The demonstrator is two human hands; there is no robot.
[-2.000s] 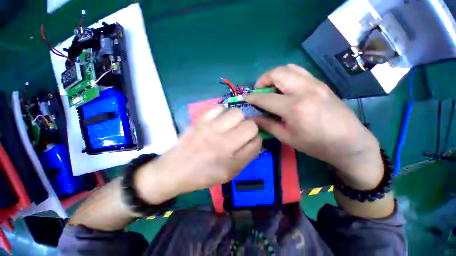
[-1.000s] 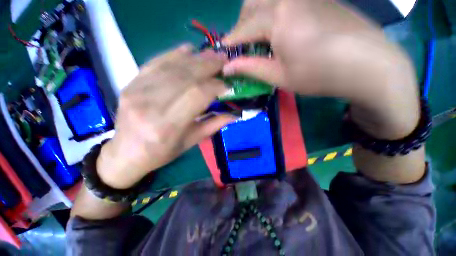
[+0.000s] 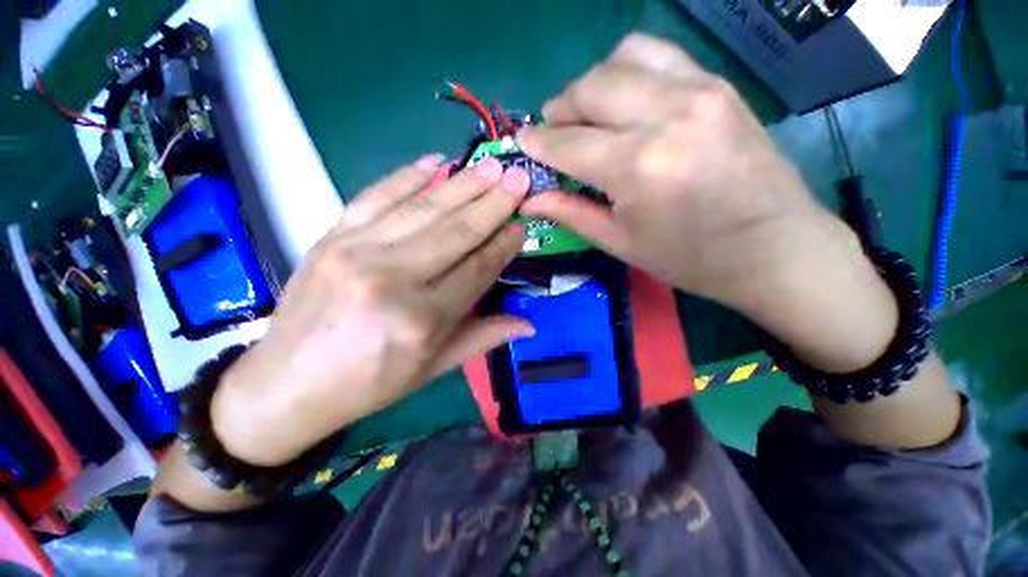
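Observation:
An open black housing [image 3: 632,338] lies on a red foam pad [image 3: 663,361] in front of me. A blue battery pack [image 3: 564,338] with a dark strip fills its lower half. A green circuit board [image 3: 552,239] lies over the upper half, its display partly covered by my fingers. My left hand [image 3: 389,271] rests its fingertips on the board's left part. My right hand [image 3: 676,169] has its fingers at the board's upper right edge and thumb on its right side. Red lead wires [image 3: 476,104] stick out at the top end.
A waiting unit [image 3: 209,254] lies on white foam [image 3: 271,135] at left, another unit [image 3: 130,366] beyond it. A grey screw feeder [image 3: 789,51] stands at upper right. A blue coiled cable [image 3: 945,214] and a thin dark tool [image 3: 853,203] are at right.
The board, tilted up a second ago, now lies flatter over the housing. My left fingers have spread flat onto it. The camera view has shifted.

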